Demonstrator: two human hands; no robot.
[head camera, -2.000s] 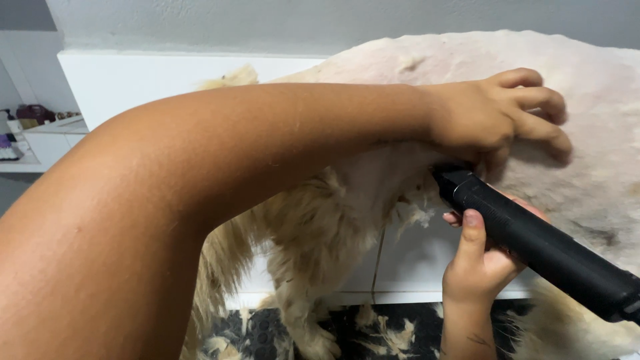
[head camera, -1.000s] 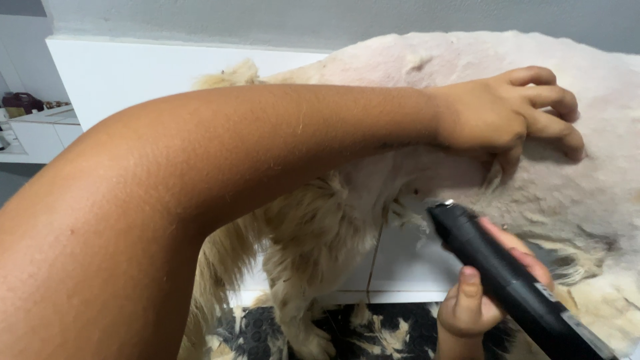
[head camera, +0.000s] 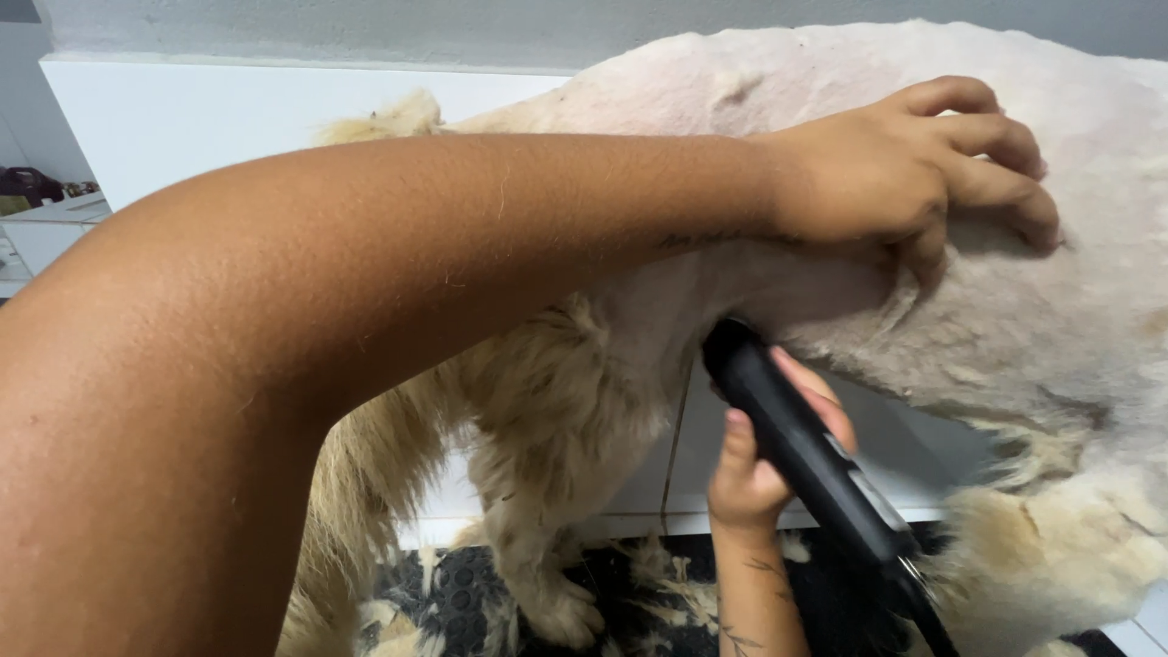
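My left hand (head camera: 899, 182) rests back-up on the pale, shaved flank of a dog (head camera: 1086, 310), its fingers bent and spread, with a skin fold near the thumb. In my right hand (head camera: 753, 474) is a black corded electric hair clipper (head camera: 812, 447), gripped from beneath. The clipper's head is against the belly edge in front of the hind leg; its blade is mostly hidden. Long tan fur still covers the hind leg (head camera: 566, 411), whose paw (head camera: 561, 611) stands on a black textured mat (head camera: 456, 584). My left forearm hides part of the dog's hindquarters.
Clipped fur (head camera: 675, 593) lies scattered on the mat. Behind the dog are a white panel (head camera: 210, 109) and a grey wall (head camera: 319, 27). A white cabinet (head camera: 55, 233) with a dark object (head camera: 27, 185) on top stands at the far left. The clipper's cord (head camera: 931, 620) trails down.
My right hand and the clipper have moved up and left over the last second, from below the belly edge to beside the hind leg. My left hand has stayed on the flank.
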